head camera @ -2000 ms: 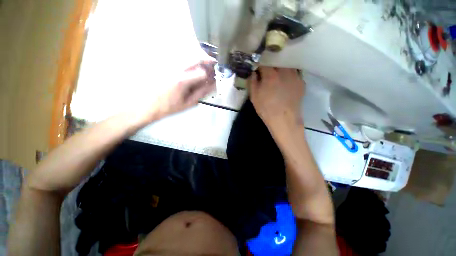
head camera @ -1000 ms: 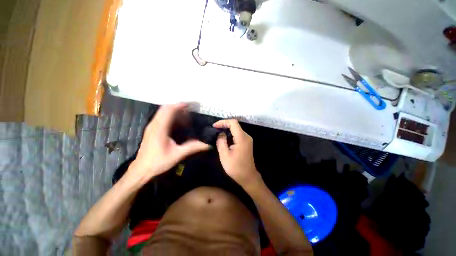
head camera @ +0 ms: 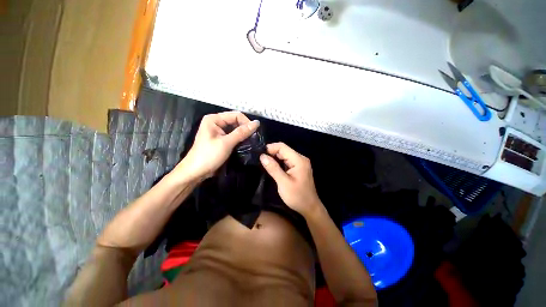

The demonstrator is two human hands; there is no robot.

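Observation:
A shiny, wrinkled black fabric piece [head camera: 250, 149] is between my hands, over my lap just off the table's front edge. My left hand [head camera: 220, 143] pinches its upper part between thumb and fingers. My right hand [head camera: 291, 175] pinches its right edge with thumb and forefinger. More black cloth hangs below the hands and merges with the dark heap on my lap, so its outline is hard to tell.
The white table [head camera: 335, 90] has a tape strip [head camera: 359, 139] along its front. Blue-handled snips [head camera: 467, 93] and a control panel [head camera: 519, 153] are at its right. A blue round plastic item [head camera: 383, 249] is by my lap, a dark-blue basket [head camera: 464, 183] under the table, cardboard [head camera: 84, 66] at left.
Both hands have come back from the machine's needle area to my lap with the black cloth. Since one second ago, the shiny side has come into view. The view has shifted, taking the machine head out of frame.

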